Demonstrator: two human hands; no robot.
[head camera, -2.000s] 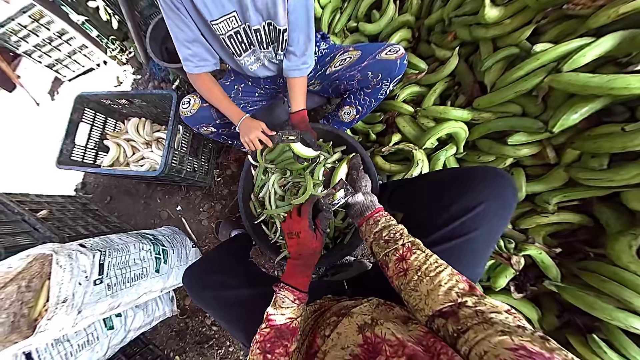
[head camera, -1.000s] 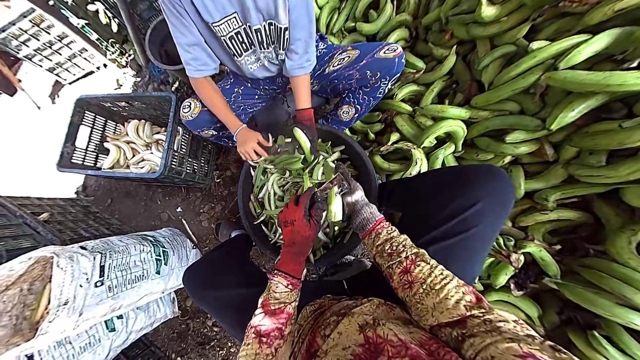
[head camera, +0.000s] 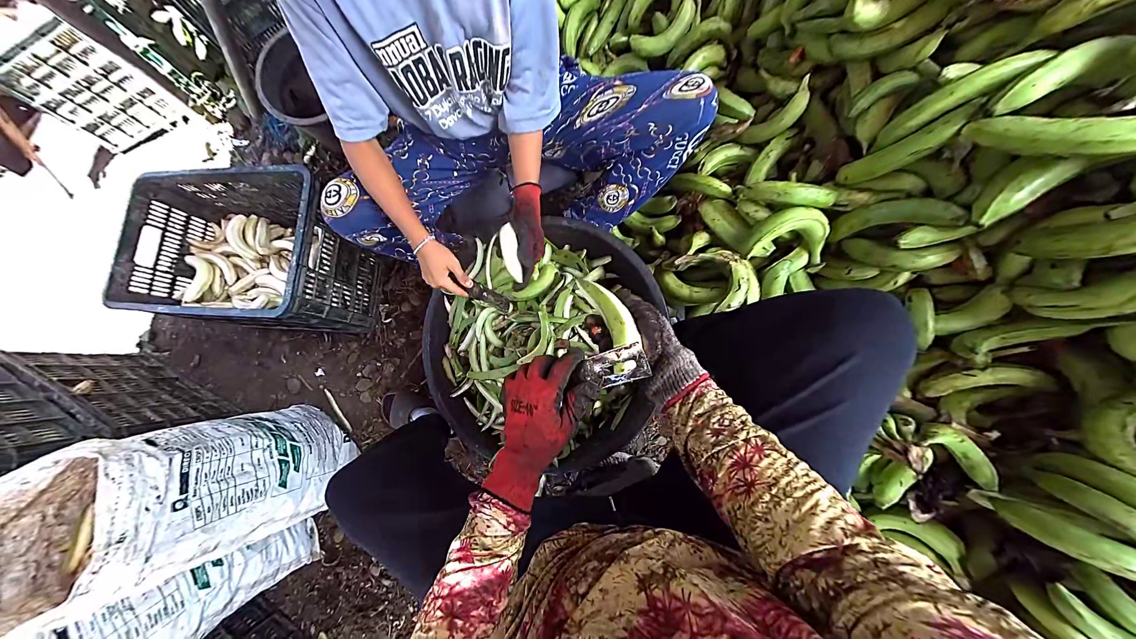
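Note:
My left hand (head camera: 540, 408), in a red glove, grips a peeler with a wide metal blade (head camera: 617, 364). The blade lies across the lower end of a partly peeled green plantain (head camera: 611, 312). My right hand (head camera: 658, 346), in a grey glove, holds that plantain from the right side. Both hands are over a round black tub (head camera: 437, 355) filled with green peel strips (head camera: 484, 342). Across the tub, a co-worker's bare hand (head camera: 442, 268) holds a dark-handled tool (head camera: 488, 295), and their red-gloved hand (head camera: 527, 232) holds a pale peeled plantain (head camera: 510, 253).
Unpeeled green plantains (head camera: 896, 257) are heaped along the right. A black crate (head camera: 297, 240) with peeled plantains (head camera: 240, 262) stands at left. White printed sacks (head camera: 222, 479) lie at lower left, beside dark crates (head camera: 133, 390). A dark bucket (head camera: 288, 80) is behind, near the seated co-worker.
The plantain in my right hand now shows more of its length, pointing up and left over the tub. The co-worker's bare hand has moved onto the tool at the tub's edge.

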